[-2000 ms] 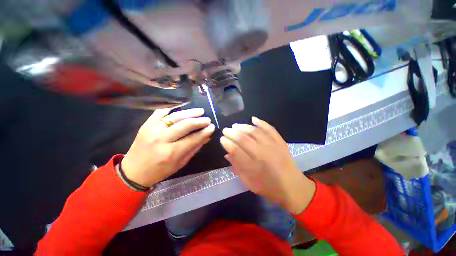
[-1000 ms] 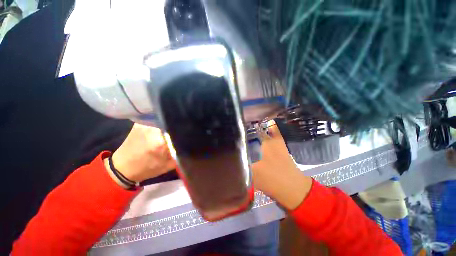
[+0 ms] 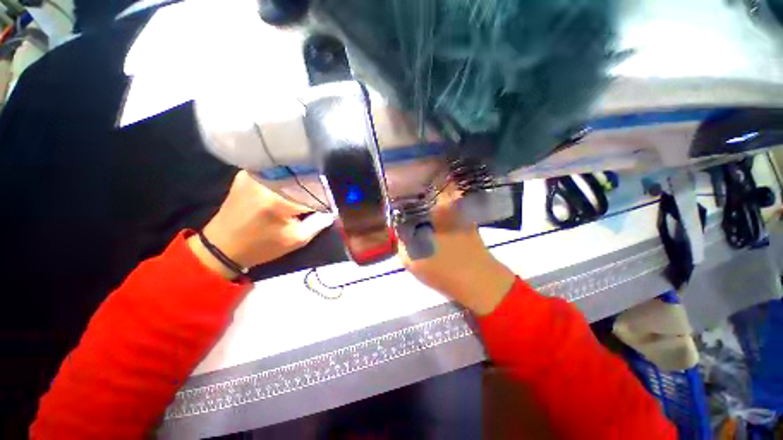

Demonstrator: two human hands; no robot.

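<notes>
My left hand (image 3: 262,225) lies on the black cloth panel (image 3: 94,198) left of the needle area, thumb and fingers together near the cloth's edge. Whether it pinches the cloth cannot be told. My right hand (image 3: 455,258) is beside the presser foot (image 3: 416,215), its fingers mostly hidden under the sewing machine head (image 3: 549,142). What it holds is not visible. The glossy dark clip-on lamp (image 3: 356,180), with a blue dot and red end, hangs between the hands and hides part of the work.
Teal fluffy trim (image 3: 498,77) covers the head's top. White pieces (image 3: 163,60) lie at the upper left. Black-handled shears (image 3: 575,199) lie to the right. Black bands (image 3: 674,241) hang at the table edge (image 3: 343,365). A blue crate (image 3: 657,387) is at lower right.
The view has shifted, bringing the lamp and teal trim in. The black cloth has moved left, uncovering white table in front. My left hand has moved away from my right hand.
</notes>
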